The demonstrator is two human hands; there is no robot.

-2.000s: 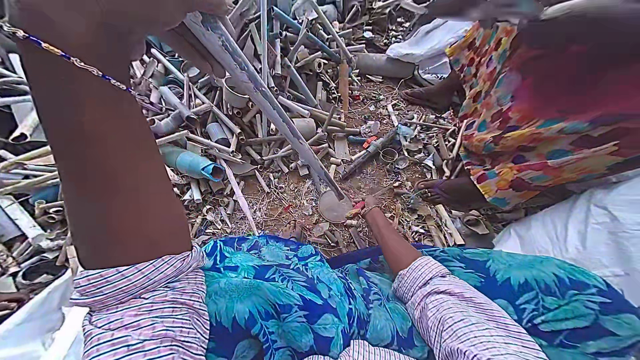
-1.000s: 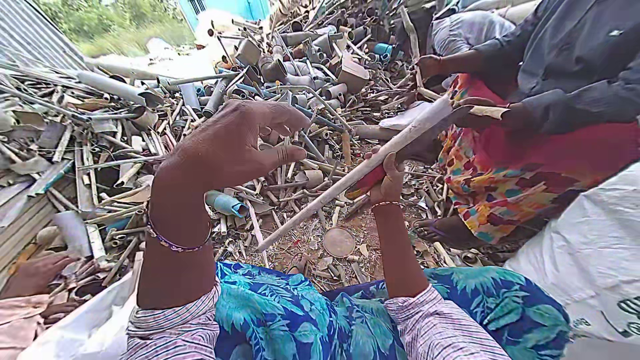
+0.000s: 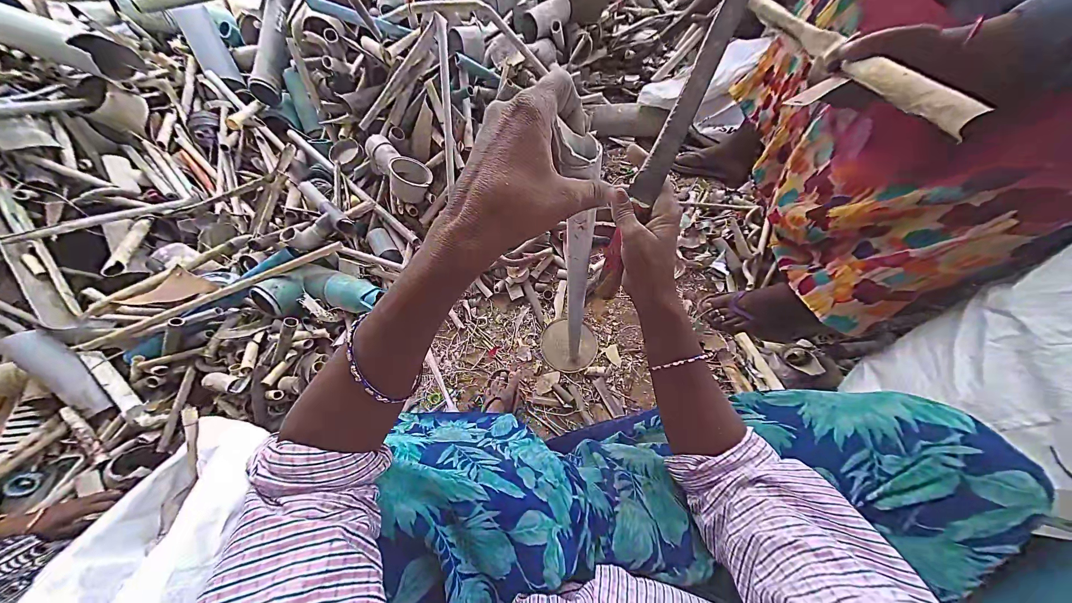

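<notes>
My left hand [image 3: 515,167] is curled round the upper part of a split grey plastic pipe [image 3: 579,251], which stands nearly upright. The pipe's lower end is at a round disc [image 3: 569,345] on the ground. Close on the right, my right hand [image 3: 649,239] grips the lower end of a long, flat, dark grey blade-like piece [image 3: 691,96], which slants up out of the frame. A red part [image 3: 614,258] shows beside that palm; whether it is a handle is hard to tell. My left thumb almost meets my right hand.
Broken pipes and fittings [image 3: 410,177] heap up ahead and leftward. At the right, another person in a patterned skirt [image 3: 854,226] holds a split pipe piece [image 3: 913,92]. White sacks [image 3: 980,335] lie at both sides. A blue leaf-patterned cloth [image 3: 502,494] covers my lap.
My left hand, apart and raised one second ago, has closed on the grey pipe. The long pale piece that slanted across my right hand is now out of that position. The view has tilted down.
</notes>
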